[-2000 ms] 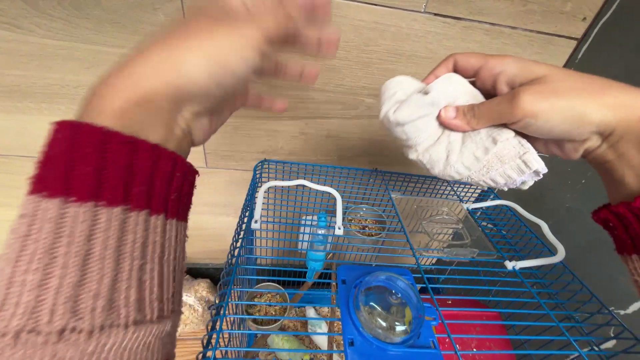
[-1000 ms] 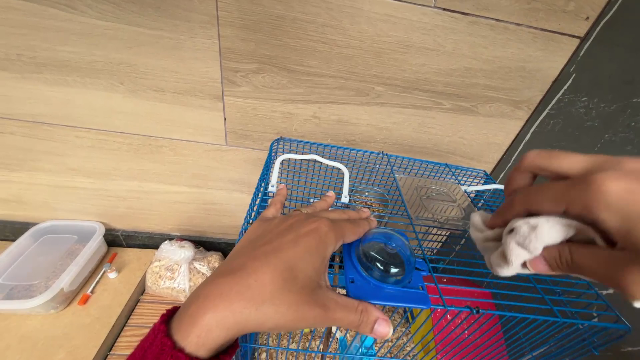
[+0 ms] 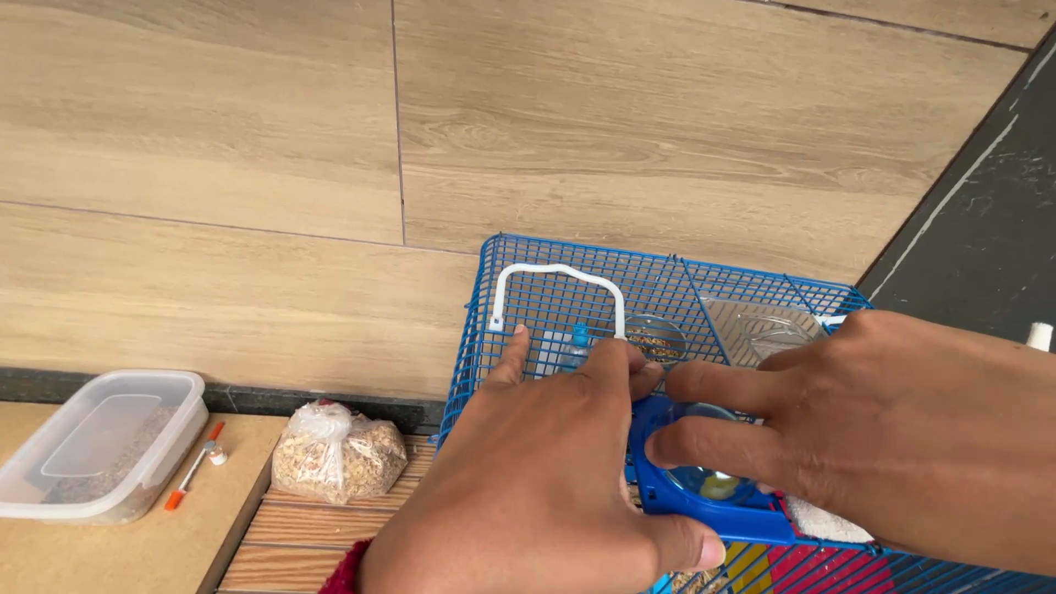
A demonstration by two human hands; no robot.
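A blue wire pet cage point(image 3: 577, 247) has a blue plastic fitting point(image 3: 718, 516) with a clear dome on its top. My left hand point(image 3: 536, 462) lies spread on the bars at the fitting's left, fingers apart, holding nothing that shows. My right hand point(image 3: 866, 437) reaches over the dome, its fingertips on or just above it; whether it grips anything is hidden. A patch of white cloth point(image 3: 829, 521) shows beneath my right hand, by the fitting. Ahead of my left hand are a white handle point(image 3: 561, 269), a blue-topped bottle point(image 3: 579, 351) and a round dish of seed point(image 3: 656, 338).
At left, a clear plastic tub point(image 3: 91, 445) and an orange-and-white stick point(image 3: 194, 466) rest on a board point(image 3: 206, 536). A tied bag of wood shavings point(image 3: 338, 454) sits on slatted wood point(image 3: 305, 528). A wood-look tiled surface point(image 3: 247, 107) lies behind the cage.
My right hand, which held the white cloth at the right, has moved left to the dome. My left hand came down onto the cage after the first frame and remains there.
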